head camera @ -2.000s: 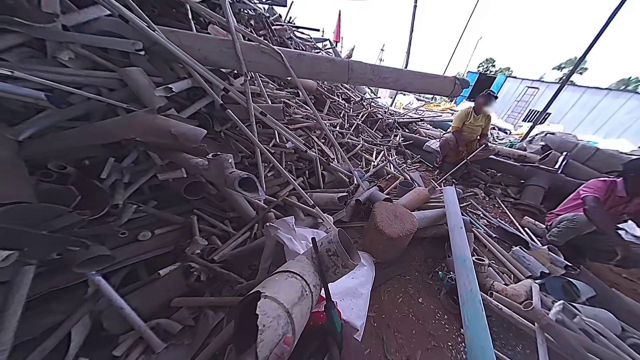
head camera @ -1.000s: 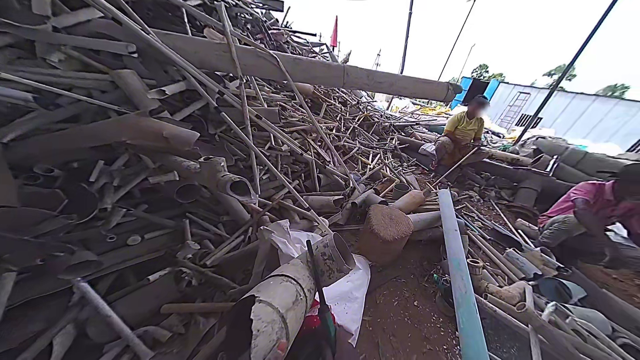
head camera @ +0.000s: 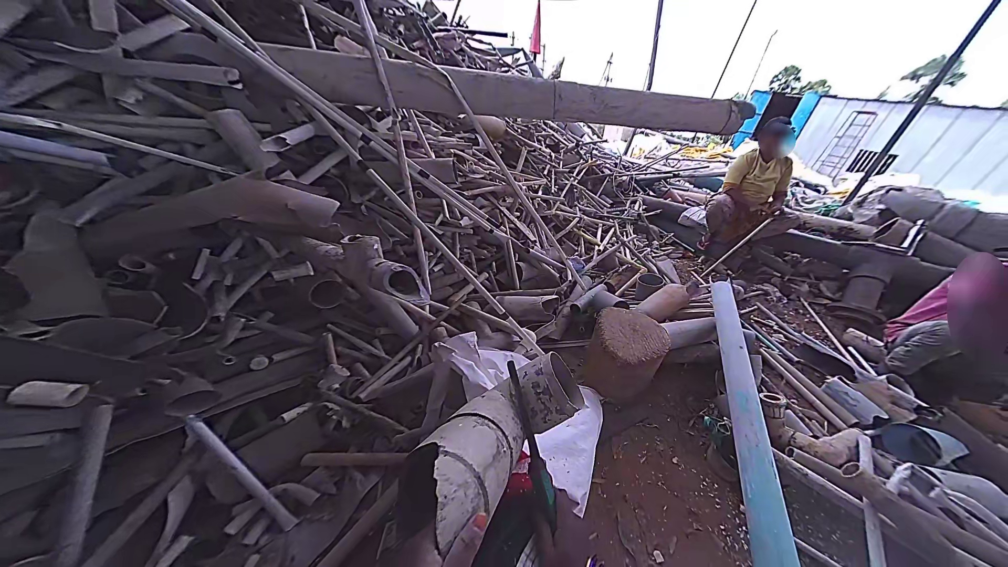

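A broken, wide pale pipe with a dirty surface lies at a slant at the bottom middle, one open end toward me. My left hand grips its near end, fingers on the rim. A long dark blade stands upright against the pipe's right side. My right hand, blurred at the bottom edge, is closed around the blade's lower end. White sheeting lies under and behind the pipe. Just beyond it stands a rough, round-topped block.
A high heap of scrap pipes fills the left, with a long thick pipe across it. A blue-grey pipe lies at the right. A person in a yellow shirt sits beyond; another in pink crouches at the right edge.
Fingers of my left hand now show more plainly on the pipe's near end. The person in pink has moved toward the right edge of the view.
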